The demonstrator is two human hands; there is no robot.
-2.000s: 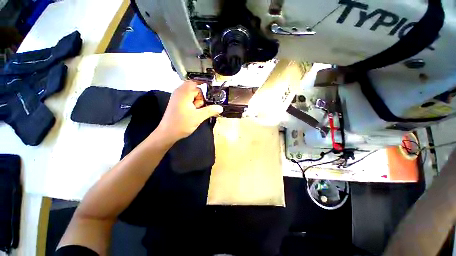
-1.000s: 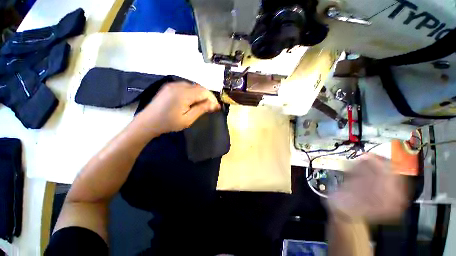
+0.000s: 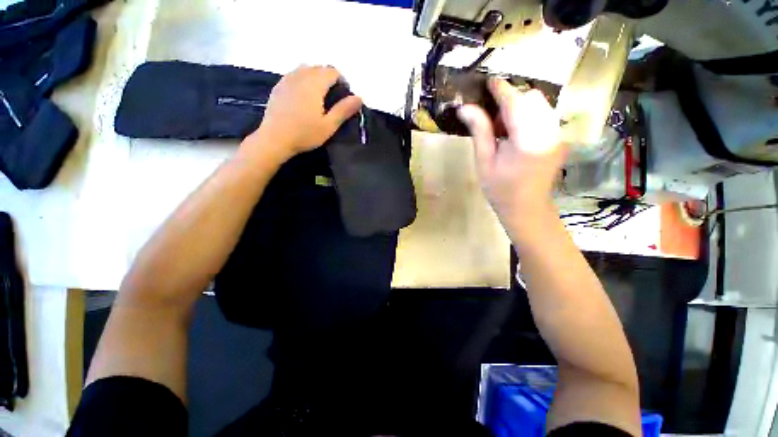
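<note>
My left hand (image 3: 300, 111) grips the bent middle of a dark zippered gusset strip (image 3: 175, 101). One end of the strip lies flat to the left on the table; the other, rounded end hangs down over the black body panel (image 3: 299, 256). The panel reaches over the table edge towards my lap, with a tiny yellow tag on it. My right hand (image 3: 516, 149) is over the machine bed, right of the presser foot area (image 3: 424, 96). Its fingers are apart, somewhat blurred, and nothing shows in them.
Black zippered strips (image 3: 38, 136) lie in a pile at the upper left. A black pouch (image 3: 10, 311) is at the left edge. The white sewing machine (image 3: 725, 98) fills the upper right, with red-handled snips (image 3: 633, 158) and black wires at its base. A blue bin (image 3: 520, 405) is below.
My right hand has moved from the lower right up to the machine bed. My left hand has shifted the strip and panel away from the needle, turning up the strip's zipper part. The view has moved.
</note>
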